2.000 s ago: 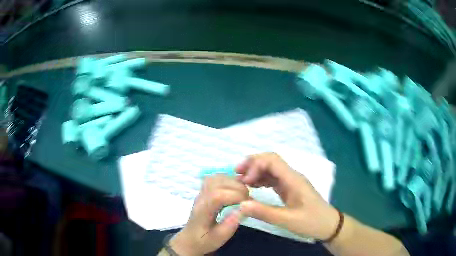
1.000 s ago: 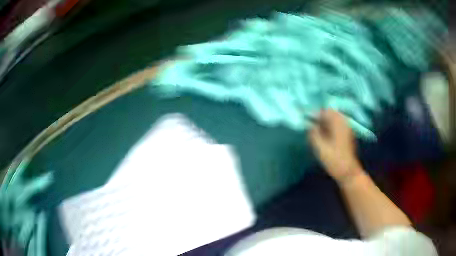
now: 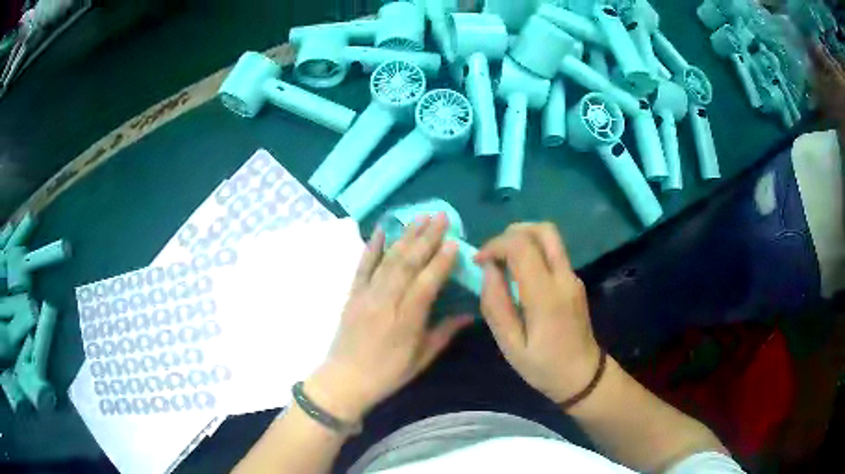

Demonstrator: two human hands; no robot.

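Note:
A turquoise handheld fan point(image 3: 471, 268) lies in front of me at the table's near side. My left hand point(image 3: 400, 298) lies over its round head, fingers spread on it, covering most of the head. My right hand point(image 3: 537, 310) grips the handle between thumb and fingers. Label sheets point(image 3: 153, 338) with rows of grey ring prints lie left of my hands, overlapping one another; part of the top sheet is plain white. I cannot see a loose sticker in either hand.
A large heap of turquoise fans point(image 3: 547, 88) lies across the back and right. A smaller turquoise pile point(image 3: 32, 324) is at the far left. A pale strip point(image 3: 120, 139) runs along the table. Another person's dark-clothed leg point(image 3: 704, 250) and a red stool point(image 3: 732, 389) are at right.
The view has turned right. My right hand has come back from the heap, and a fan is now between my hands. My left hand has come into view.

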